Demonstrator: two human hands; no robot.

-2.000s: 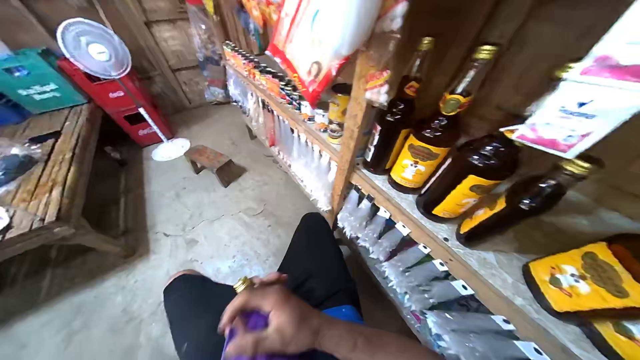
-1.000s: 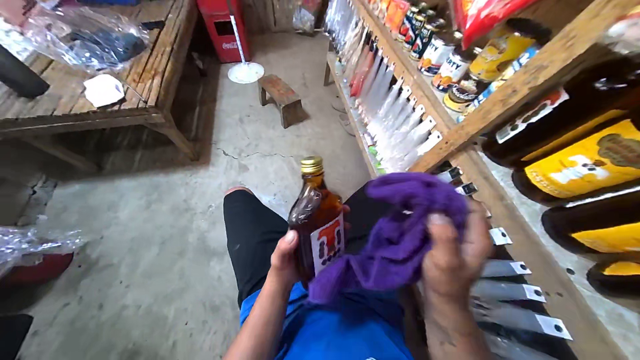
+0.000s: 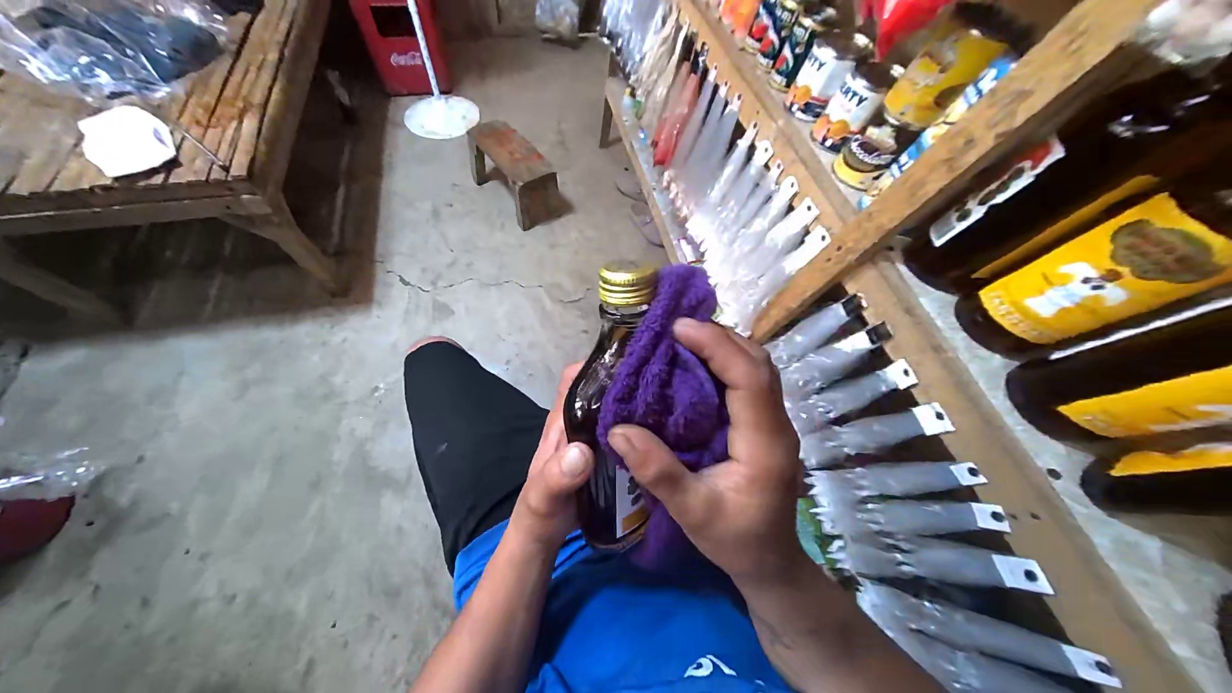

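Observation:
A dark glass bottle with a gold screw cap (image 3: 599, 385) stands nearly upright above my lap. My left hand (image 3: 553, 472) grips its left side, with the thumb across the lower front. Bunched in my right hand (image 3: 741, 452) is a purple cloth (image 3: 669, 385), pressed against the neck and right side of the bottle. The cloth covers most of the label, and its lower end hangs below my right hand. The fingers of my left hand behind the bottle are hidden.
Large bottles with yellow labels (image 3: 1107, 269) lie or lean on the wooden shelf at right, beside cans (image 3: 847, 111). Plastic packets (image 3: 895, 481) hang from the shelf edge. A small wooden stool (image 3: 515, 168), a white stand base (image 3: 441, 116) and a slatted table (image 3: 241, 125) are ahead and left.
The purple cloth, held off to the bottle's right one second ago, now lies against its neck and side. Two seconds ago the bottle was mostly hidden behind my hand. The view has turned right and down.

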